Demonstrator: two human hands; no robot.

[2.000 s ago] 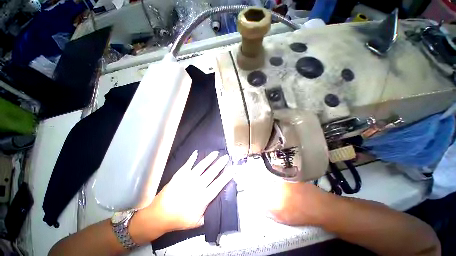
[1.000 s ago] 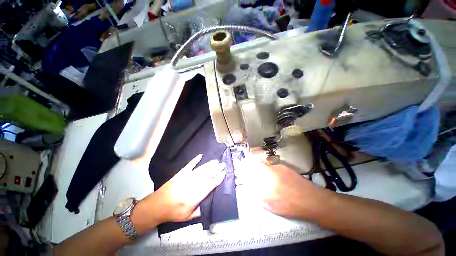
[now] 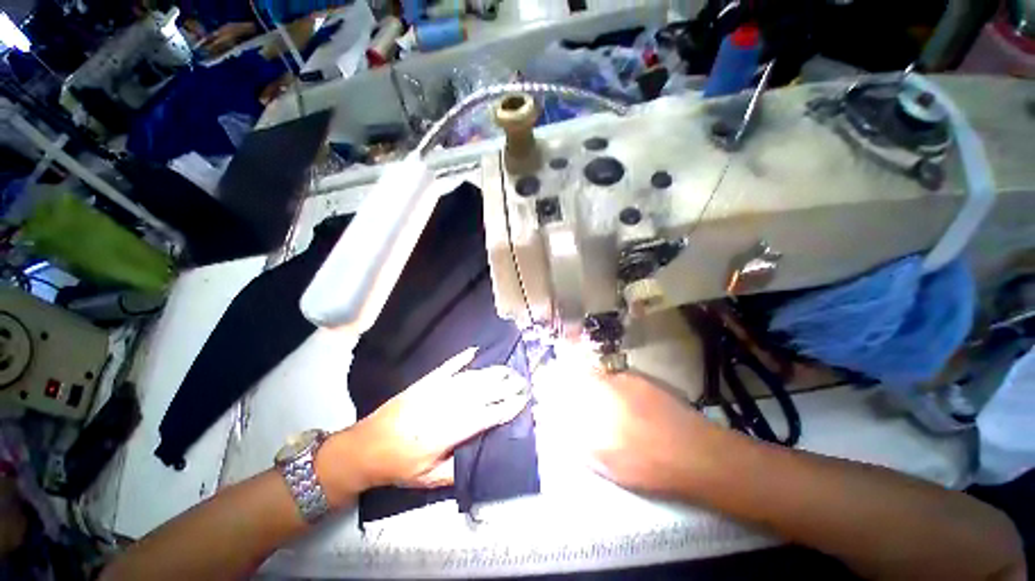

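Observation:
The dark garment panel (image 3: 426, 323) lies flat on the white table, left of and under the needle area of the cream sewing machine (image 3: 738, 187). A narrow navy strip (image 3: 523, 361) lies at the presser foot, bright under the lamp. My left hand (image 3: 448, 418), with a watch at the wrist, rests flat on the cloth, fingers pointing to the needle. My right hand (image 3: 607, 420) is right beside the presser foot, at the cloth edge; its fingertips are washed out by glare, so its hold cannot be made out.
A white lamp (image 3: 369, 244) on a gooseneck hangs over the cloth. Black-handled shears (image 3: 758, 392) lie under the machine arm, beside a light blue bundle (image 3: 885, 318). A blue cone with a red top (image 3: 734, 59) stands behind. A dark slab (image 3: 102, 443) lies far left.
The view has shifted, so the lamp looks smaller and more of the machine arm shows. My right hand has moved up closer to the presser foot. My left hand's fingers have drawn together on the cloth.

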